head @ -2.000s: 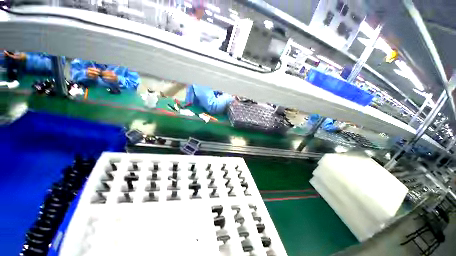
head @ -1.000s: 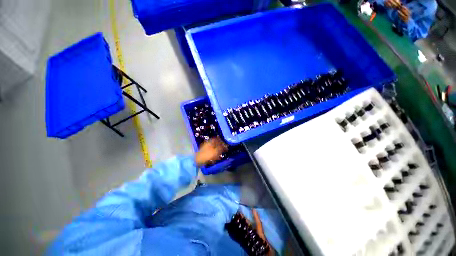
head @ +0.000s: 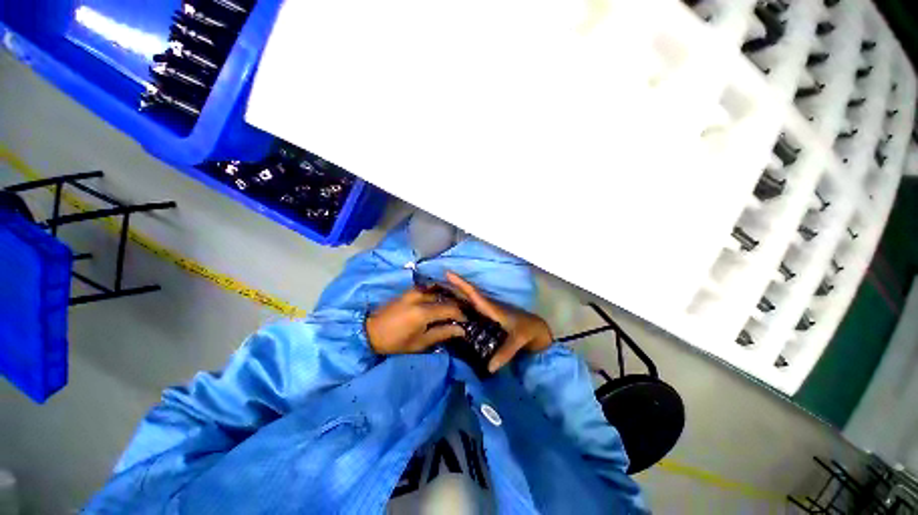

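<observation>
My left hand (head: 415, 322) and my right hand (head: 518, 332) are together in front of my chest. Both are closed around a stack of small glossy black parts (head: 473, 340). My right hand is around the stack's right side, and my left fingers lie over its left part. The fingers hide part of the stack. The white foam tray (head: 483, 131) lies beyond my hands at the upper right. Its slots on the right side hold dark parts (head: 770, 184), while its left part is plain white.
The large blue tote (head: 201, 146) at the upper left holds a row of black parts. A smaller blue bin (head: 347, 213) below its edge holds loose black parts. A blue bin (head: 30, 312) is on a black-legged stand at the left. A round black stool (head: 644, 417) stands at the right.
My left hand has left the small blue bin and is now at the stack in my right hand. The view has swung, so the foam tray fills the upper right.
</observation>
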